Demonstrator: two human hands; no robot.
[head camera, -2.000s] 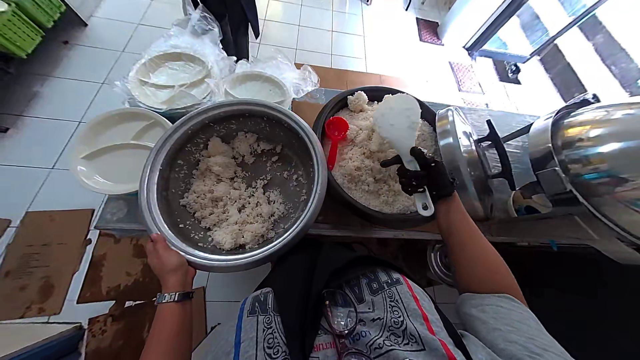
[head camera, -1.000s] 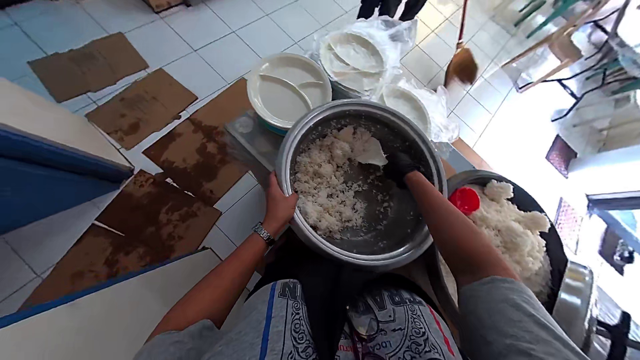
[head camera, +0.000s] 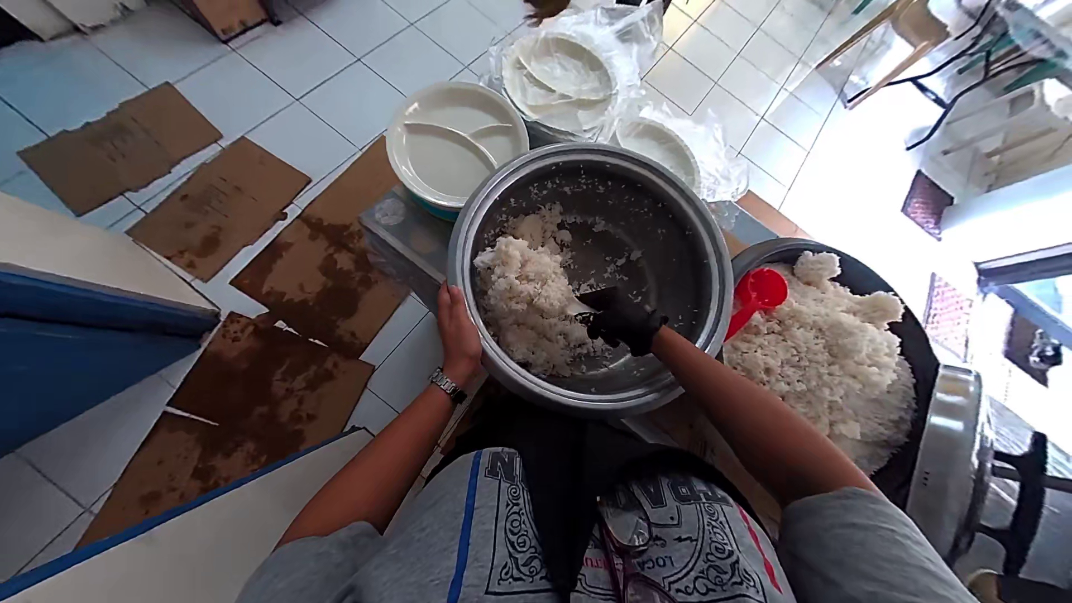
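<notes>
A large metal pot (head camera: 720, 276) stands in front of me with cooked white rice (head camera: 532, 293) heaped at its left side. My left hand (head camera: 459, 335), bare and with a watch at the wrist, presses flat against the pot's outer left wall. Inside the pot, my right hand (head camera: 624, 322) in a black glove grips a white rice paddle (head camera: 579, 308), whose blade is mostly hidden in the rice. At the right, a wide dark pan (head camera: 913, 335) holds more rice (head camera: 825, 352), with a red plastic scoop (head camera: 760, 290) on its left edge.
Divided cream plates (head camera: 456, 142) stand stacked behind the pot, beside more plates in clear plastic wrap (head camera: 603, 50). A metal lid (head camera: 946, 461) leans by the pan at lower right. Stained cardboard sheets (head camera: 318, 268) lie on the tiled floor at left.
My right hand with the paddle has moved from above the right pan into the metal pot, and now is at the rice heap. The rice there is gathered more to the left. The view has turned.
</notes>
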